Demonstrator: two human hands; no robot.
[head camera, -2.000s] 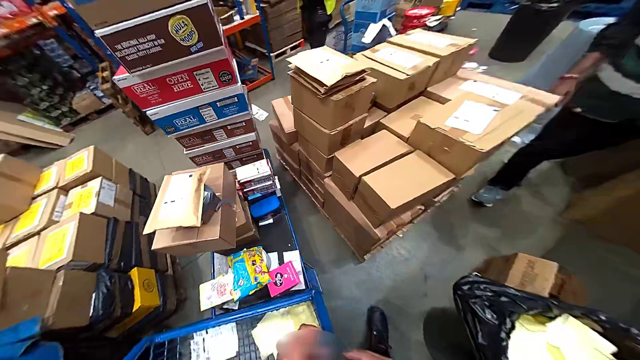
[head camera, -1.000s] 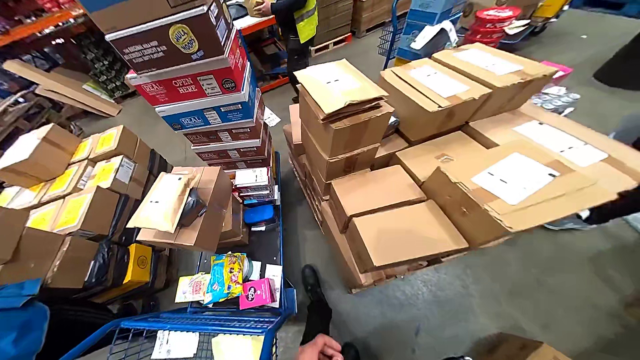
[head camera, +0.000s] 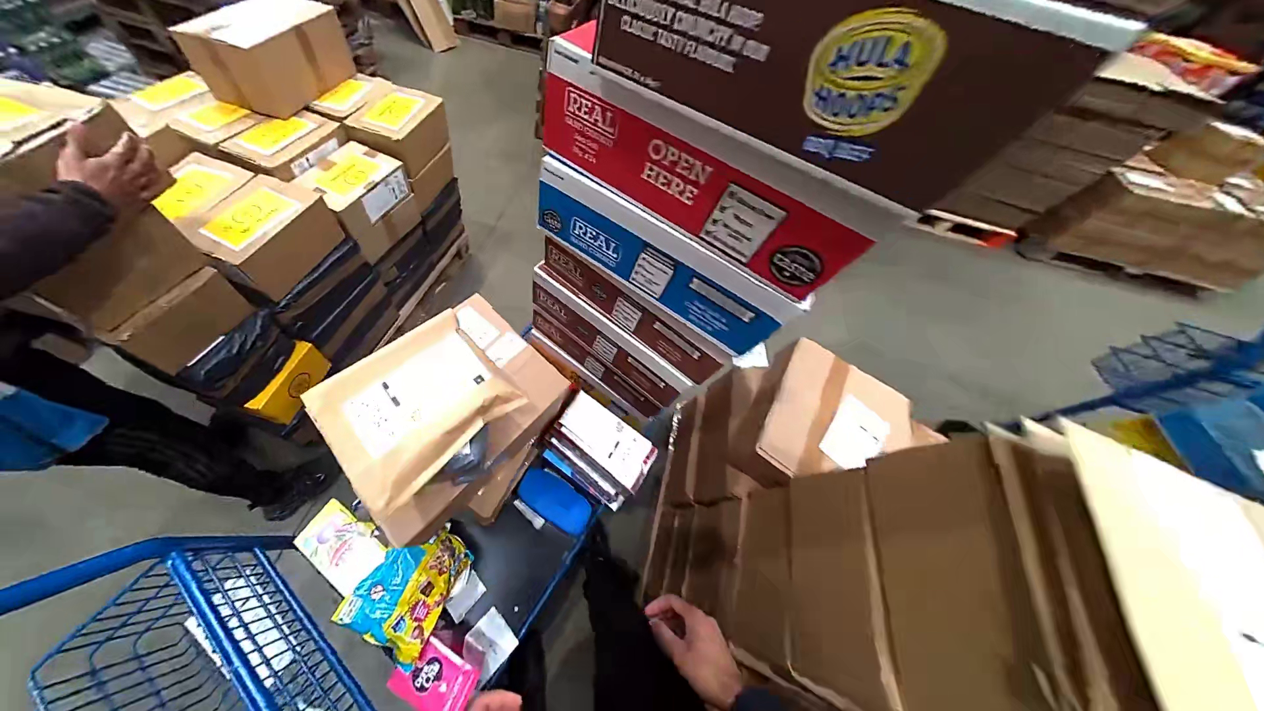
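My right hand (head camera: 696, 652) is at the bottom centre, fingers loosely curled, beside the side of a tall stack of cardboard boxes (head camera: 829, 583); whether it touches them I cannot tell. Only the fingertips of my left hand (head camera: 496, 701) show at the bottom edge. Near them lie a pink packet (head camera: 433, 677), a blue and yellow snack bag (head camera: 407, 598) and white papers on a blue trolley's dark deck (head camera: 528, 568). Farther along it are a padded paper envelope (head camera: 415, 405) on a cardboard box, a blue case (head camera: 554, 501) and a pile of flat packs (head camera: 604, 444).
A tall stack of snack cartons (head camera: 681, 197) rises at the trolley's far end. A blue wire basket (head camera: 197, 632) is at lower left. Behind it, a person's hand (head camera: 114, 173) holds a box beside a pallet of yellow-labelled boxes (head camera: 272, 222). Another blue trolley (head camera: 1175, 375) stands at right.
The view has swung left and come closer to the trolley and the cartons. A person's hand on a box now shows at left. My right hand is now beside the cardboard stack.
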